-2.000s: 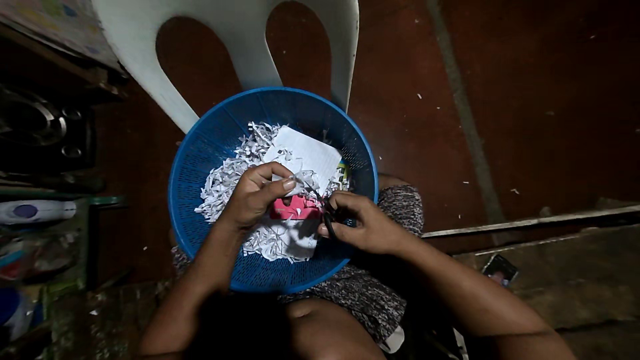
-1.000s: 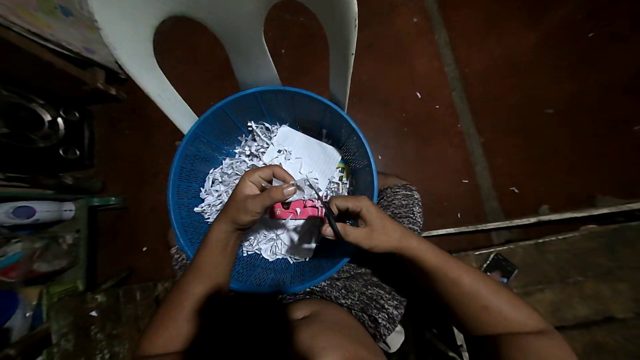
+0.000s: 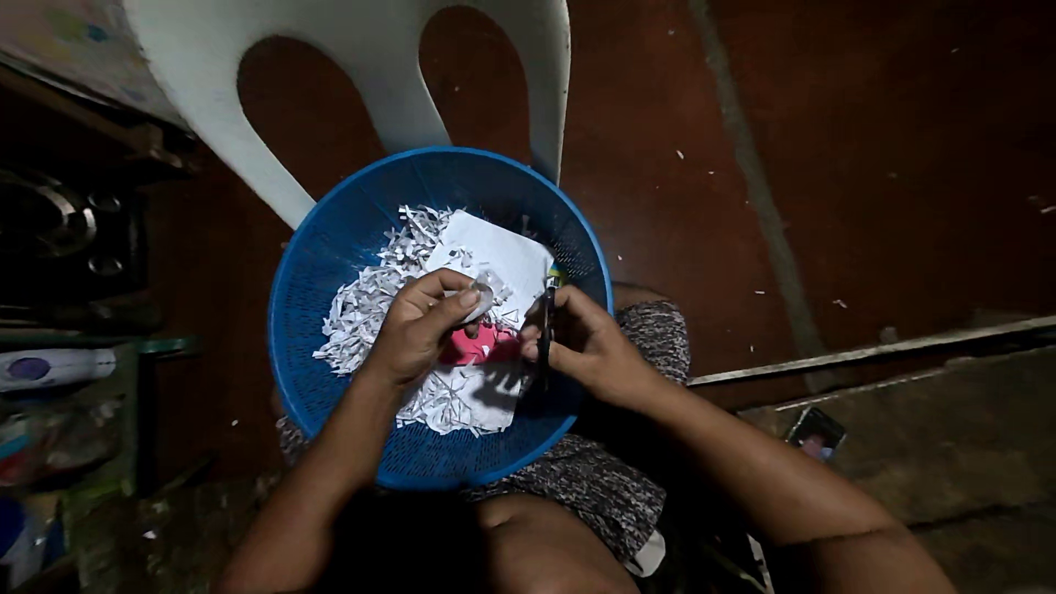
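Observation:
A round blue plastic basket [image 3: 289,346] rests on my lap, holding a heap of cut white paper strips [image 3: 359,318], a white sheet or card [image 3: 495,247] and a pink-red item [image 3: 470,345]. Above the basket's middle, my left hand [image 3: 429,322] pinches a small piece of white paper [image 3: 480,304] between thumb and fingers. To its right, my right hand [image 3: 582,338] holds dark-handled scissors [image 3: 546,330], which point away from me and stand apart from the paper. Whether the blades are apart is unclear.
A white plastic chair [image 3: 396,91] touches or stands just beyond the basket. At far left is a gas stove [image 3: 58,219], with a shelf of items below it. A phone [image 3: 817,433] lies on a ledge at right. Paper scraps dot the red floor [image 3: 643,206].
The scissors have moved away from the paper in my left hand and now point forward. My left hand stays over the basket, still pinching paper.

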